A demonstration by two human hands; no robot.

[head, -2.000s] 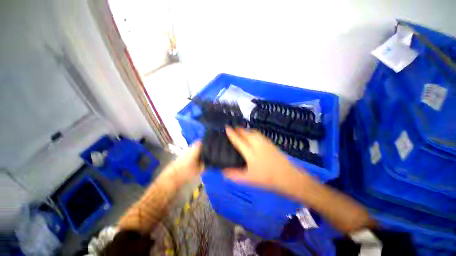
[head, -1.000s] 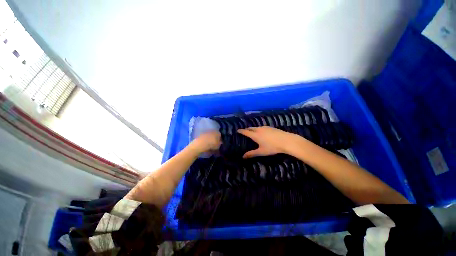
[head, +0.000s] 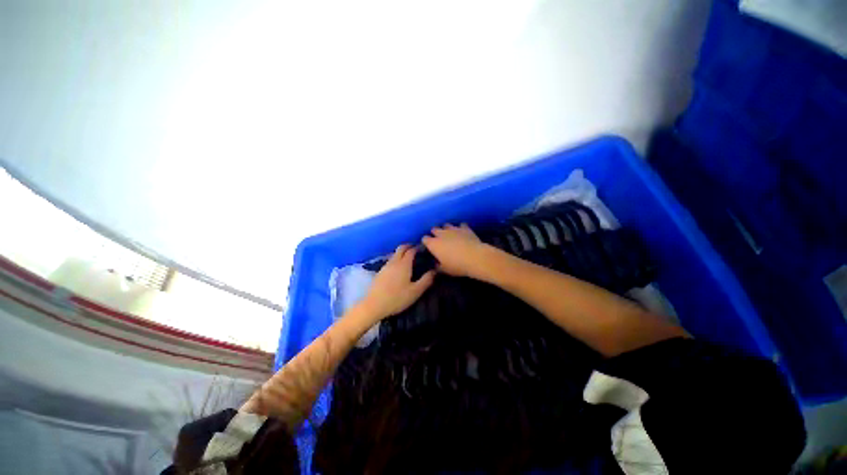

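Note:
A blue packing crate (head: 683, 232) holds ribbed rows of black strap-and-ring assemblies (head: 548, 227) on a whitish liner (head: 583, 190). My left hand (head: 397, 286) and my right hand (head: 455, 249) are close together on the left part of the back row. Their fingers bend over the black pieces. The hands and the dark rows hide whether the fingers grip a bundle or only press on it. The front rows are dark and partly hidden by hair and a sleeve.
A white wall (head: 371, 111) stands behind the crate. Stacked blue crates (head: 771, 158) rise close at the right. A window ledge with a red stripe (head: 139, 325) runs along the left side.
My hands carried a black bundle from outside the crate into the back row. Over the last second, both hands came closer together on that row, and the view moved nearer and tilted.

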